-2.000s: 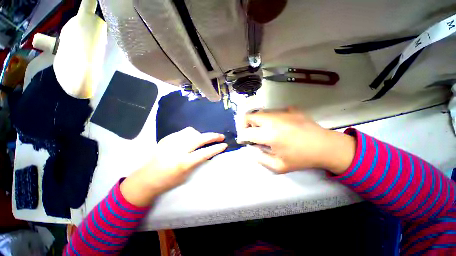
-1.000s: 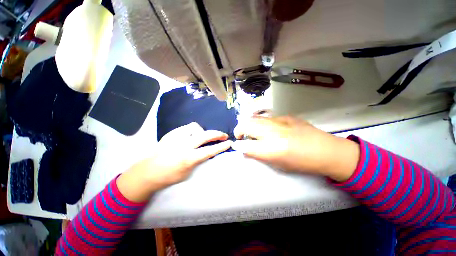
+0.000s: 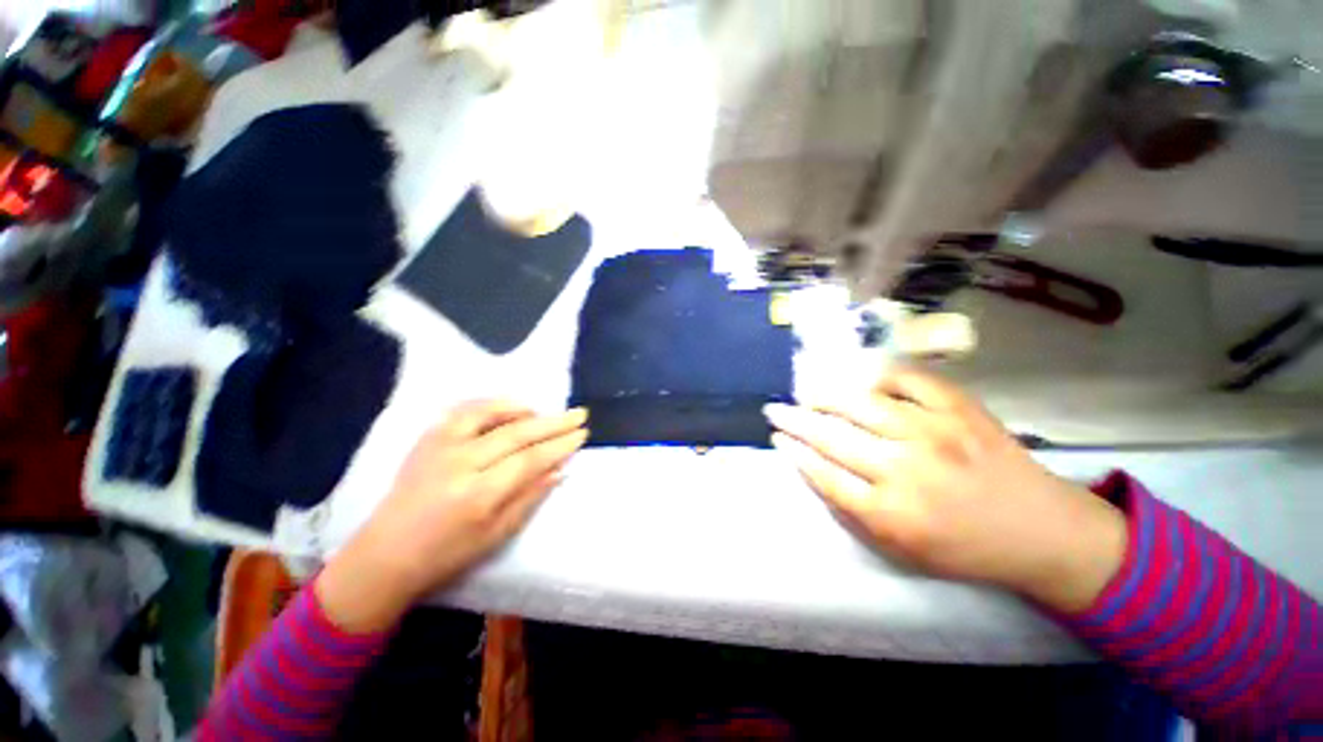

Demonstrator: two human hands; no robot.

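Observation:
A navy pocket piece (image 3: 675, 341) lies flat on the white table, its upper right edge at the blurred needle area of the sewing machine (image 3: 871, 160). A darker band runs along its near edge. My left hand (image 3: 472, 486) rests with its fingertips at the piece's lower left corner. My right hand (image 3: 943, 486) has its fingertips on the lower right corner. Both hands are flat, and the piece lies between them. The needle and presser foot are too blurred and bright to make out.
The dark grey template (image 3: 493, 276) lies left of the work. Large dark cut pieces (image 3: 290, 218) and a small flecked square (image 3: 150, 425) lie at the far left. A red-handled tool (image 3: 1052, 286) lies on the machine bed. Black strips (image 3: 1233, 252) are at the right.
The view has shifted, so things appear further right or lower. My hands have moved apart to the two near corners, uncovering the pocket piece's near edge and its dark band.

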